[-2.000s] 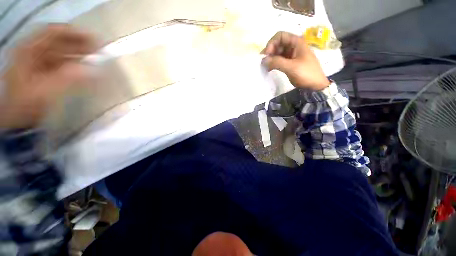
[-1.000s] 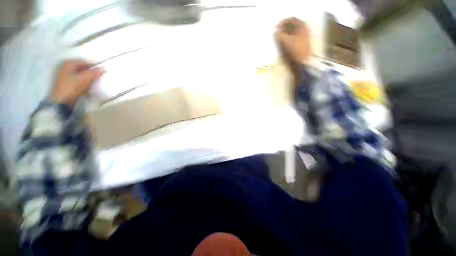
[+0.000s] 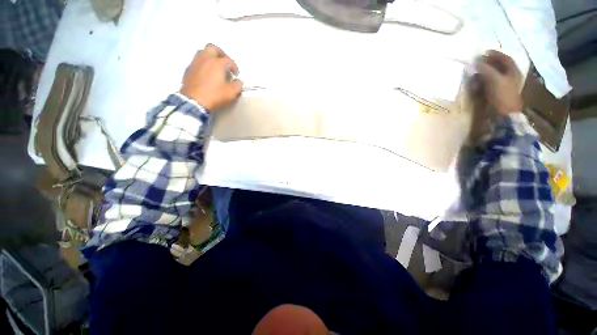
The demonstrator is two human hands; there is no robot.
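Observation:
A khaki fabric piece [image 3: 281,121], slightly curved, lies flat near the table's front edge. White material above it blends into the white cover, so its outline is hard to see. My left hand [image 3: 213,78] is at the piece's upper left corner, fingers pinched at a thin pale edge. My right hand [image 3: 497,82] is blurred, near the right end of the white material, with fingertips bent down; whether it pinches an edge is unclear. The dark iron [image 3: 347,12] stands at the far edge of the view, partly cut off, over a curved pale strip [image 3: 425,16].
A stack of khaki strips [image 3: 62,118] lies at the table's left edge. A brown-grey plate [image 3: 546,111] is at the right edge, with a yellow item [image 3: 558,178] nearer me. White scraps [image 3: 407,245] lie on the floor below. A checked sleeve [image 3: 26,26] shows at far left.
The view has shifted, bringing the iron and the left stack into sight. My left hand has moved in from the far left to the khaki piece. My right hand is now near the plate.

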